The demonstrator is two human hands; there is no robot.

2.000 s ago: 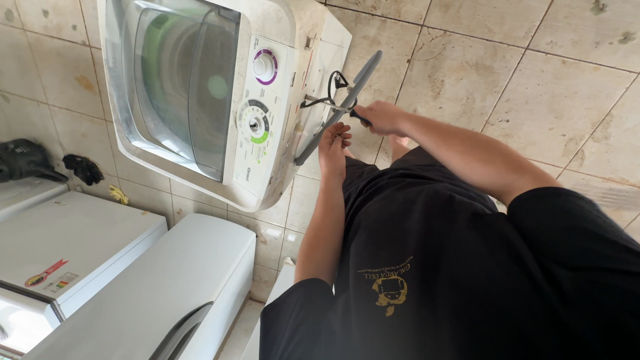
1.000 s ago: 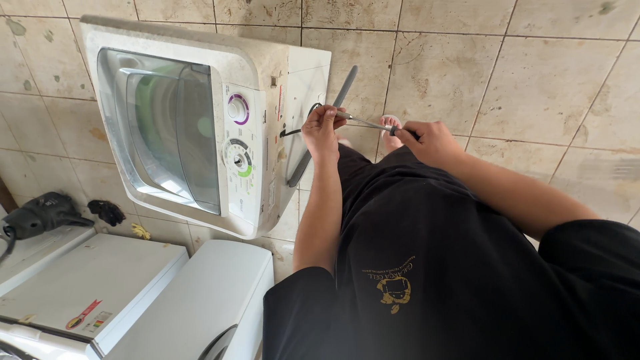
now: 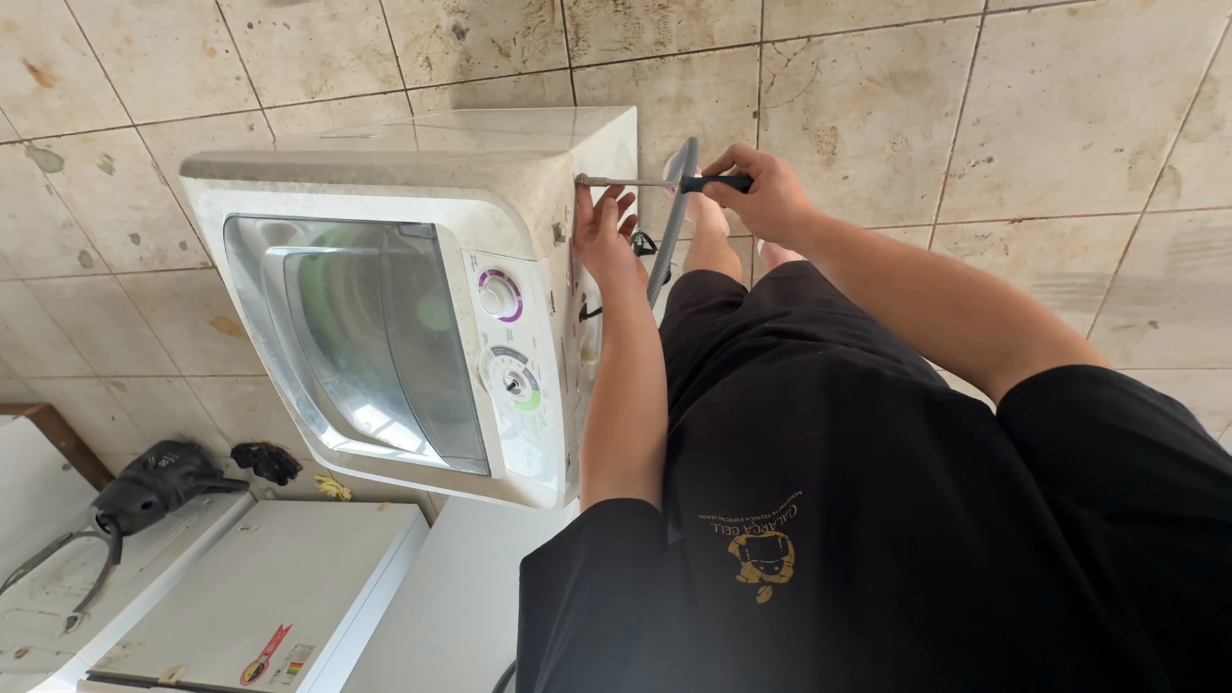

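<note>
My right hand point(image 3: 765, 192) grips the black handle of a screwdriver point(image 3: 630, 182). Its long metal shaft points left, its tip at the upper back corner of a white top-loading washing machine point(image 3: 525, 226). Just below the tip, my left hand point(image 3: 611, 231) has its fingertips against the back edge of the machine; whether they pinch something small is hidden. A grey corrugated hose point(image 3: 666, 241) passes upright behind the machine, near the screwdriver handle. Dark cable parts show beside my left wrist. The machine's clear lid is down, and its control panel point(image 3: 518, 366) has a knob and a dial.
Other white appliances point(image 3: 260, 577) stand at the lower left. On and near them lie a black power tool or motor-like device point(image 3: 159, 486) with a cable, a black glove point(image 3: 267, 463) and a yellow glove point(image 3: 333, 487). Stained floor tiles point(image 3: 857, 135) surround the machine; my feet are behind it.
One second ago both hands held the screwdriver away from the machine, left fingers at its far end. Now its tip is at the machine's back corner, and both hands have moved there.
</note>
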